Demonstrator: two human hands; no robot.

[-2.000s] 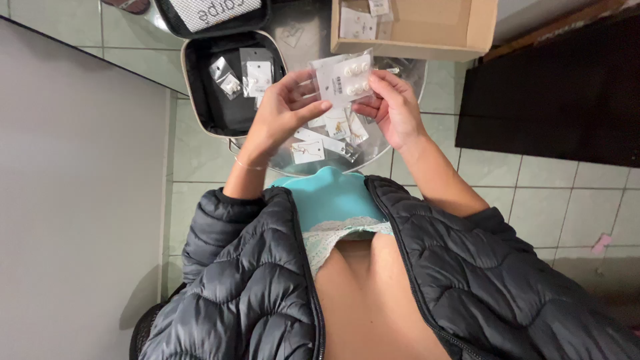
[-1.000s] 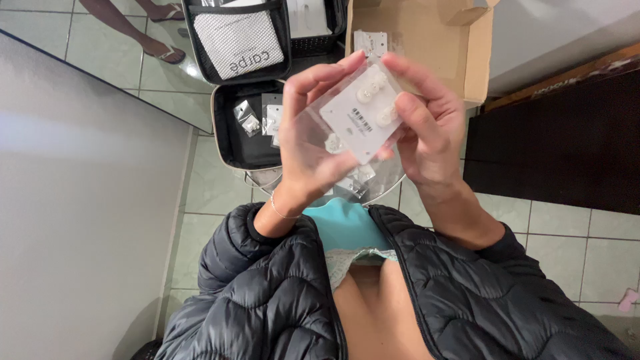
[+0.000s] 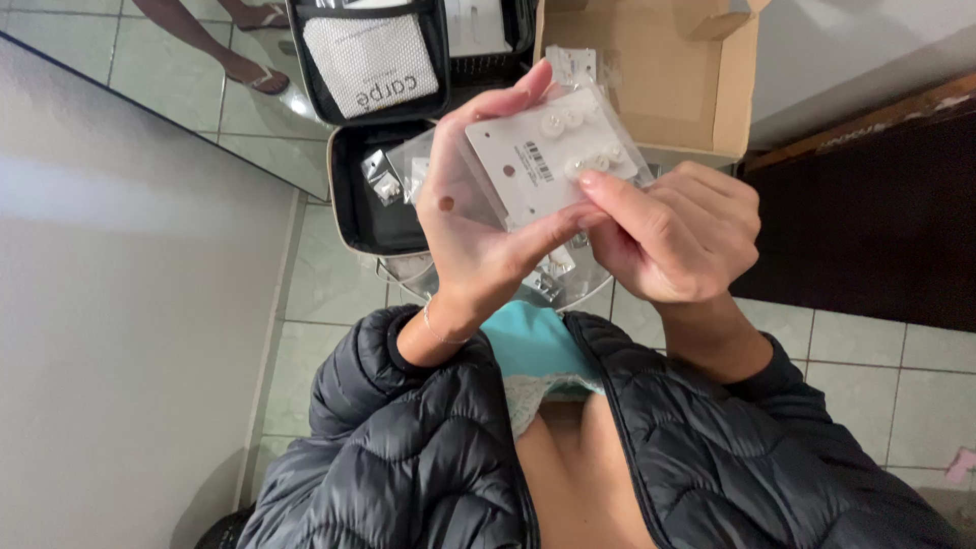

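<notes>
A white earring card (image 3: pixel 518 164) in a clear plastic sleeve, with several round earring backs or studs along its far part, is held up over the table. My left hand (image 3: pixel 488 183) grips the card and sleeve, the palm behind them and the thumb along the near edge. My right hand (image 3: pixel 671 229) pinches the sleeve's near right edge, its index finger on one of the round pieces. The card bears a barcode and print. Behind the hands, small bagged jewelry pieces (image 3: pixel 383 179) lie in the near half of an open black zip case.
The black case's far half (image 3: pixel 297 69) holds a white mesh pouch (image 3: pixel 374 65). An open cardboard box (image 3: pixel 736 91) stands at the back right, with carded packets (image 3: pixel 572 65) by its left side. More small packets (image 3: pixel 555 263) lie on the clear round table. A mirror at the left reflects a leg and sandal.
The sleeved card has come up closer to the camera and turned. My right hand has shifted from its right edge to its near side, fingers now curled, index finger on a round piece.
</notes>
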